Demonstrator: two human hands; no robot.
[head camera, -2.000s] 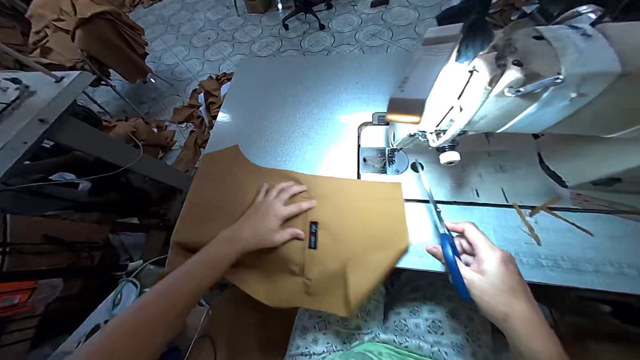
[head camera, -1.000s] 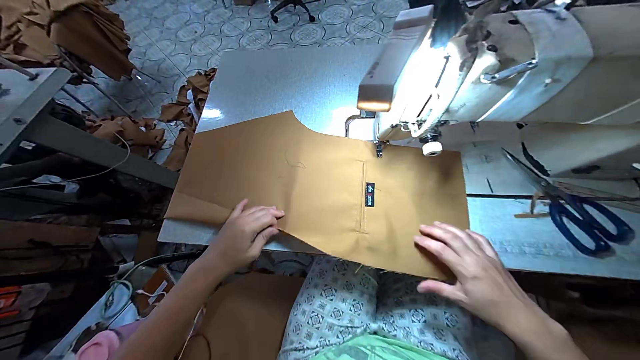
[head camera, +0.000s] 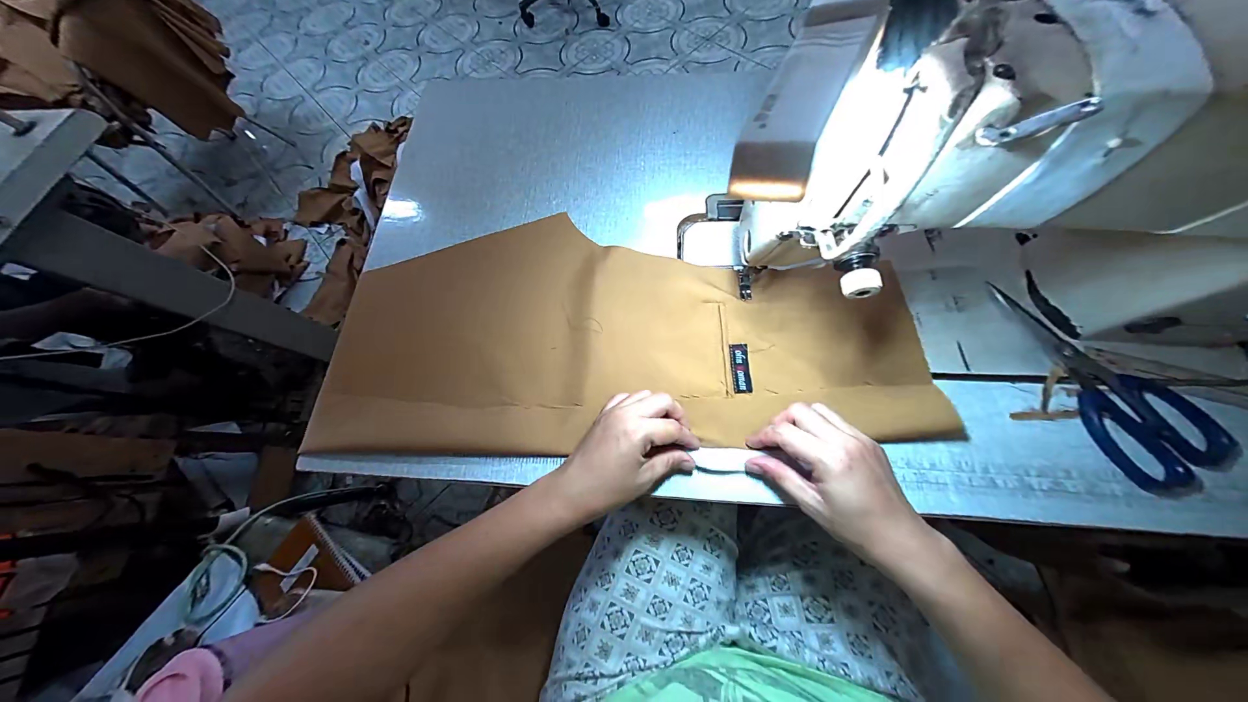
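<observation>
A tan fabric panel (head camera: 487, 341) lies across the sewing machine table, its near edge folded over along a straight line. A small black woven label (head camera: 741, 369) bearing writing sits beside a stitched pocket slit. My left hand (head camera: 639, 444) pinches the folded edge left of the label. To the right, my right hand (head camera: 814, 458) pinches the same edge, with a short gap between the hands. The presser foot (head camera: 745, 283) of the sewing machine (head camera: 975, 127) is at the panel's far edge; whether it presses the cloth I cannot tell.
Blue-handled scissors (head camera: 1136, 409) lie at the right on the table (head camera: 546, 136), over narrow tan scraps. More brown fabric (head camera: 146, 58) hangs at the upper left, with scraps (head camera: 341, 205) beyond the table's left edge. A grey metal frame (head camera: 166, 273) stands at the left.
The scissors went from my right hand onto the table. The panel has shifted right under the machine head, and its near edge is now folded over. Both hands have come together at that edge.
</observation>
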